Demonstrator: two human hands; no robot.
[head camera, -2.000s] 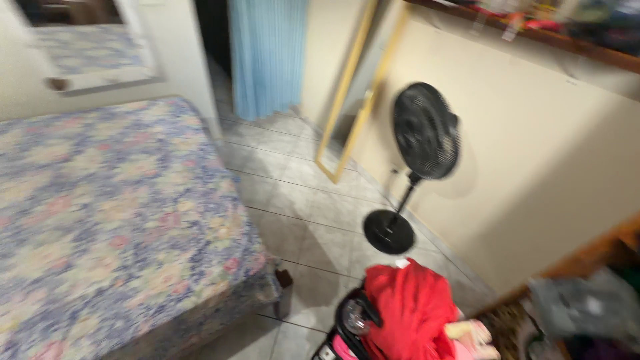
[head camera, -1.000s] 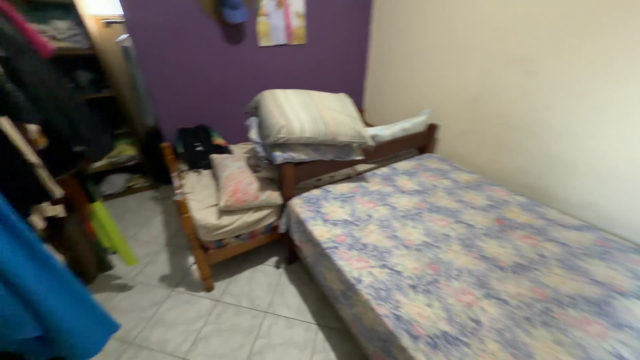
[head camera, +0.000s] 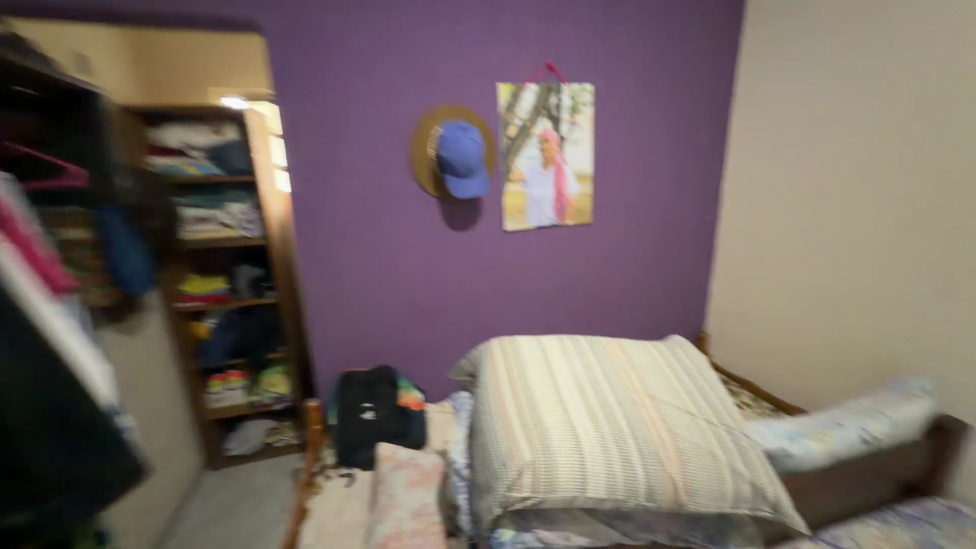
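Note:
Neither my left hand nor my right hand shows in the head view. A large striped pillow (head camera: 618, 427) lies on top of other bedding at the lower middle. Left of it, a black backpack (head camera: 379, 418) rests on a small wooden bed, and a pink and white patterned pillow (head camera: 408, 496) lies in front of the backpack. At the right, a pale patterned pillow (head camera: 846, 427) lies along the dark wooden headboard (head camera: 877, 476) of the larger bed. A blue cap (head camera: 462, 158) and a brown hat (head camera: 427, 156) hang on the purple wall beside a picture (head camera: 547, 156).
Hanging clothes (head camera: 46, 381) and a pink hanger (head camera: 53, 171) crowd the left side. Beyond a doorway stands a wooden shelf unit (head camera: 223, 244) with folded cloths. Tiled floor (head camera: 236, 503) shows between the shelves and the small bed's wooden post (head camera: 314, 427).
The view has swung from the fan and floral mattress, past the beds, up to the purple wall and doorway. No hand shows in any of the frames.

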